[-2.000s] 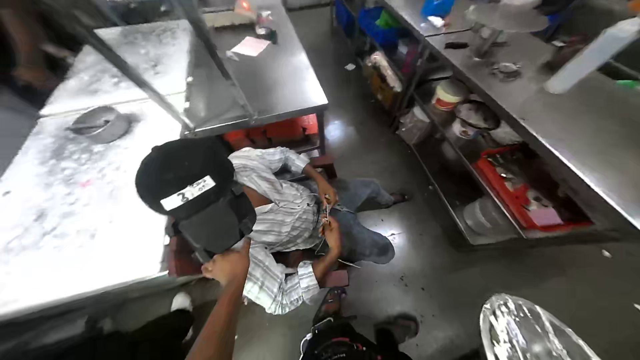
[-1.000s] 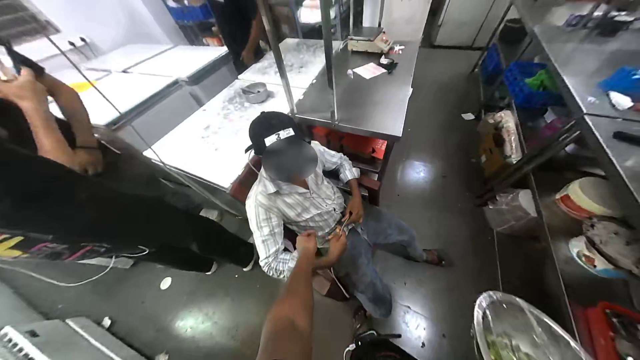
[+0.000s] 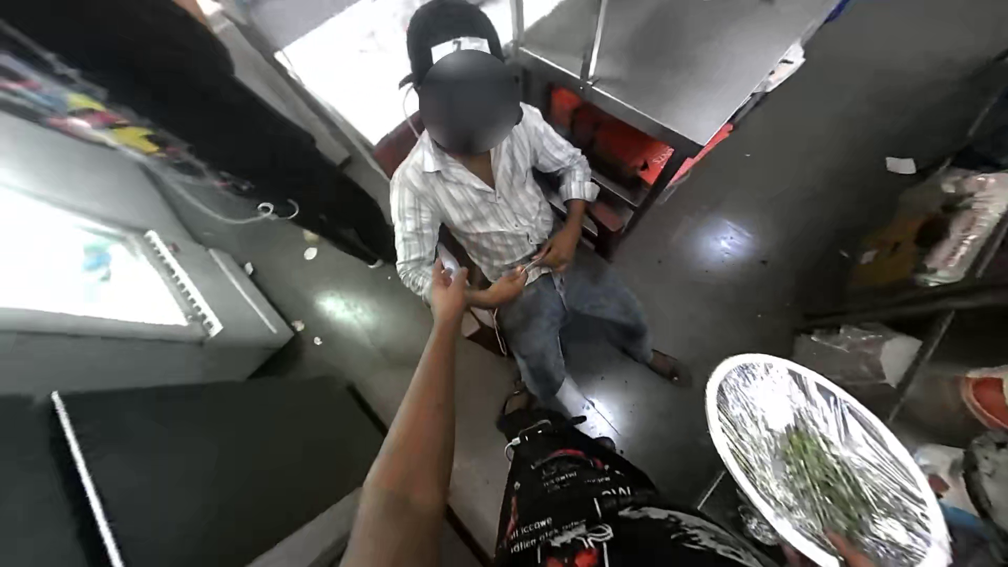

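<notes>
My left hand (image 3: pixel 449 295) is stretched out at the seated person's forearm, close to the striped shirt sleeve (image 3: pixel 415 252). A small pale thing (image 3: pixel 448 261) shows at its fingertips; whether I grip it is unclear. My right hand (image 3: pixel 849 550) is partly in view at the bottom right, its fingers over the rim of a round, foil-lined plate (image 3: pixel 713 402) with green leafy stems (image 3: pixel 819 472) on it. The seated person's two hands (image 3: pixel 535 272) meet at the lap around a thin, pale item.
A steel table (image 3: pixel 654 63) with red crates (image 3: pixel 606 138) beneath stands behind the seated person. Another person's dark-clothed legs (image 3: pixel 260 150) are at the upper left. A grey appliance (image 3: pixel 236 291) stands left. Shelving with a clear plastic container (image 3: pixel 858 350) is at the right.
Two seconds ago my left hand was at the seated person's cap brim; it is now down by their forearm. My right hand's fingers have come into view at the plate. The view has shifted.
</notes>
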